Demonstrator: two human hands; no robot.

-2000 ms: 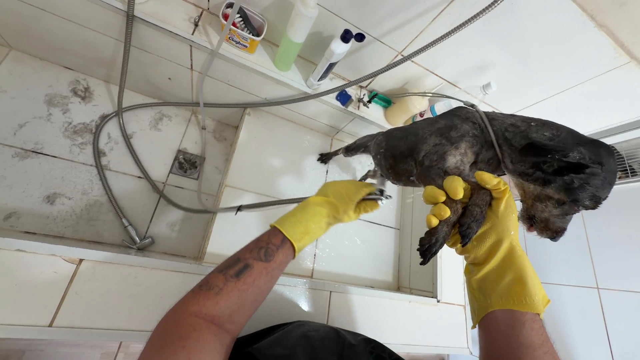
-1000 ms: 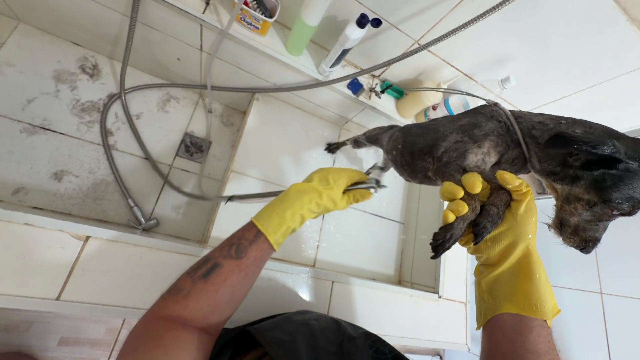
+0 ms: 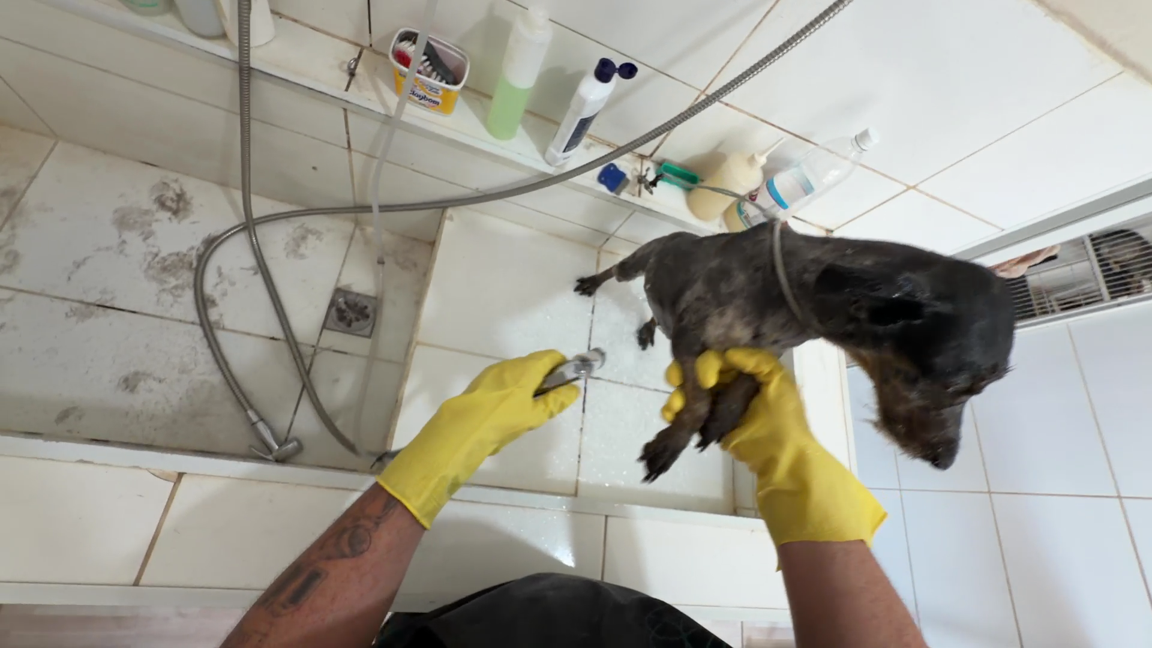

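A wet, short-coated dark dog (image 3: 720, 279) stands in a white tiled tub, its head hanging toward the right over the edge and a thin loop around its neck. My right hand (image 3: 765, 432), in a yellow rubber glove, grips the dog's front legs and holds the paws up. My left hand (image 3: 486, 414), gloved alike, is closed on a metal shower head (image 3: 585, 362), left of the dog's legs. Water droplets show on the tiles below it. Part of the handle is hidden inside the glove.
Behind, a ledge (image 3: 297, 63) bears a tub of brushes (image 3: 430, 72), a green-liquid bottle (image 3: 519, 76), a white bottle (image 3: 585, 112) and a clear bottle (image 3: 810, 175). A metal hose (image 3: 504, 192) crosses the tub; a second shower head (image 3: 277, 448) lies near the drain (image 3: 351, 312).
My left hand has moved the shower head away from the dog's hind legs, toward the tub's near side. The right hand still holds the front legs.
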